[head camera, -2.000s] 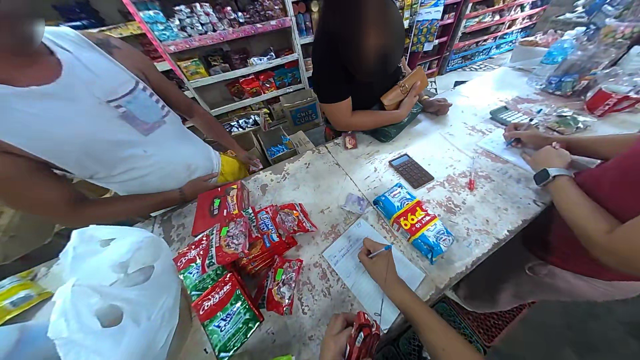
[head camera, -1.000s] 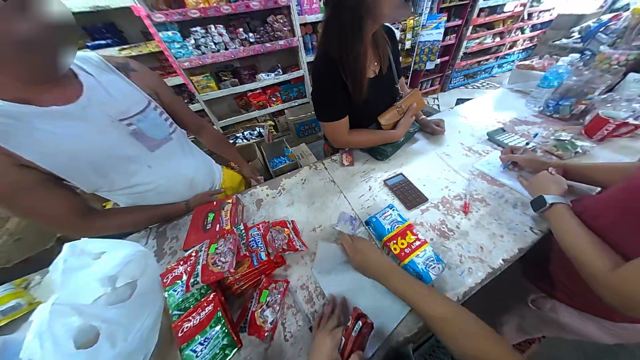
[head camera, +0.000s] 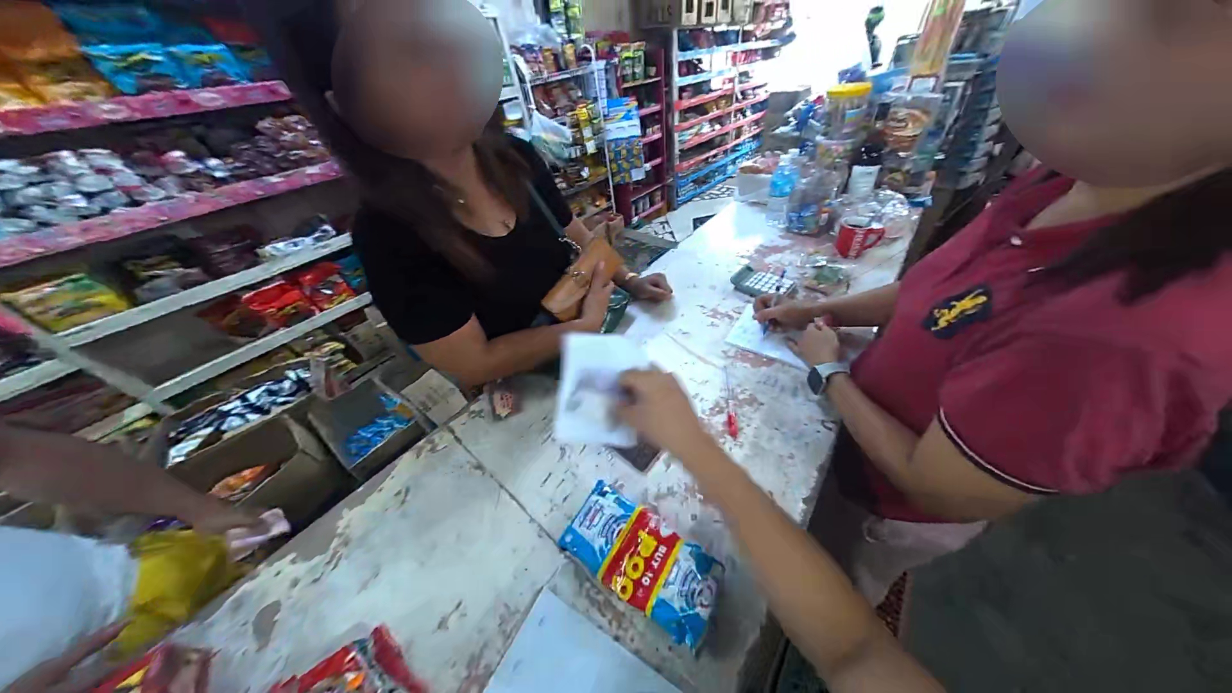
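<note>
My right hand (head camera: 659, 409) is stretched out over the counter (head camera: 404, 539), its fingers closed on a blurred whitish slip of paper (head camera: 589, 385) with darker marks. Beneath the slip, part of a dark calculator (head camera: 637, 455) shows. A blue and white multipack with a red and yellow band (head camera: 643, 563) lies nearer to me, left of my forearm. Below it a sheet of paper (head camera: 577, 650) rests at the bottom edge. Red packets (head camera: 351, 664) lie at the lower left. My left hand is out of the frame.
Across the counter a person in black (head camera: 500, 231) holds a tan wallet (head camera: 580, 279). At the right, a person in a maroon shirt (head camera: 1088, 346) writes on paper beside a second calculator (head camera: 763, 281). A red pen (head camera: 731, 423), a red mug (head camera: 857, 237) and clear plastic bottles stand or lie farther along.
The view has swung up and right. My right hand, earlier writing and then at a small paper near the multipack, now holds a slip out over the counter. My left hand has left the view.
</note>
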